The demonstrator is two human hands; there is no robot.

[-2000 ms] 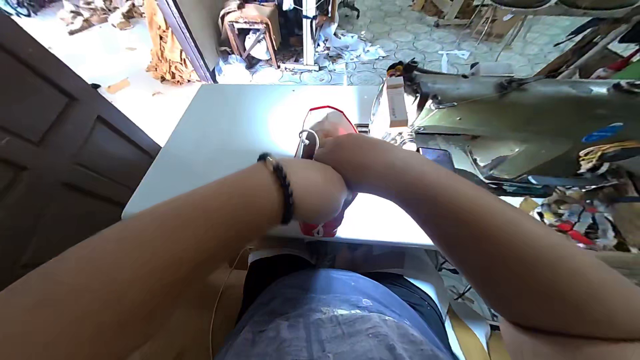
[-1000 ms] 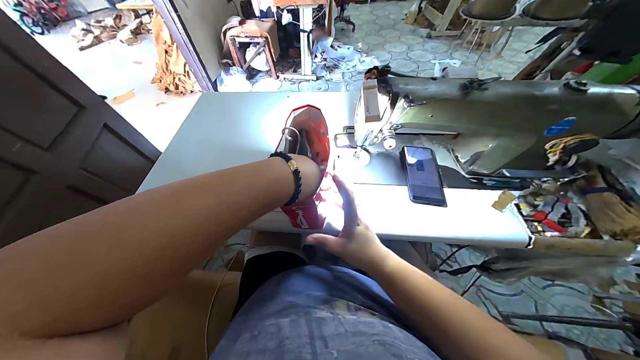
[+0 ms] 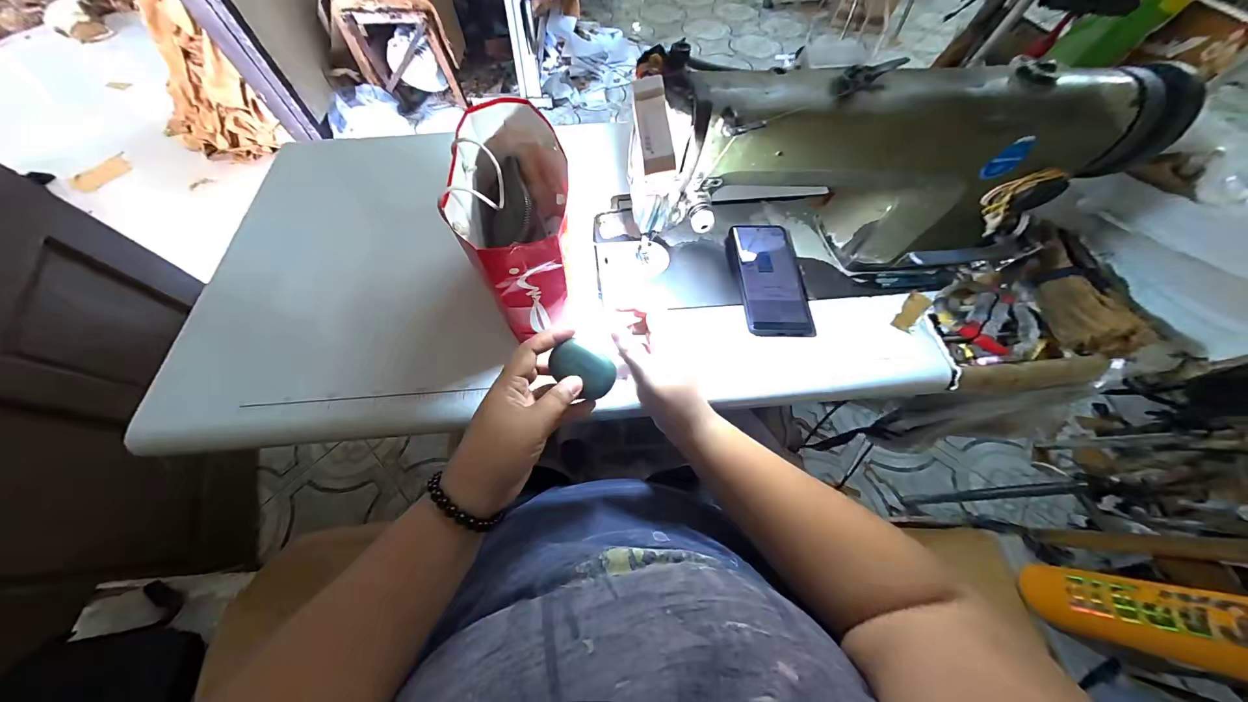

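My left hand grips a small round dark green object between thumb and fingers, above the front edge of the white sewing table. My right hand is just right of it, fingers spread and partly washed out by bright light; I see nothing held in it. Behind my left hand stands a red and white paper bag with white cord handles, its top open and a dark item with a zipper inside. A smartphone lies on the machine bed to the right.
An industrial sewing machine spans the back right, its needle area beside the bag. A small cardboard box rests against its head. At the table's right end is a tray of scraps and small items. A wooden door stands at the left.
My left hand has come out of the bag area toward me and now has the green object. My right hand, at the bag earliest, has drawn back and sits beside it. The view has shifted.
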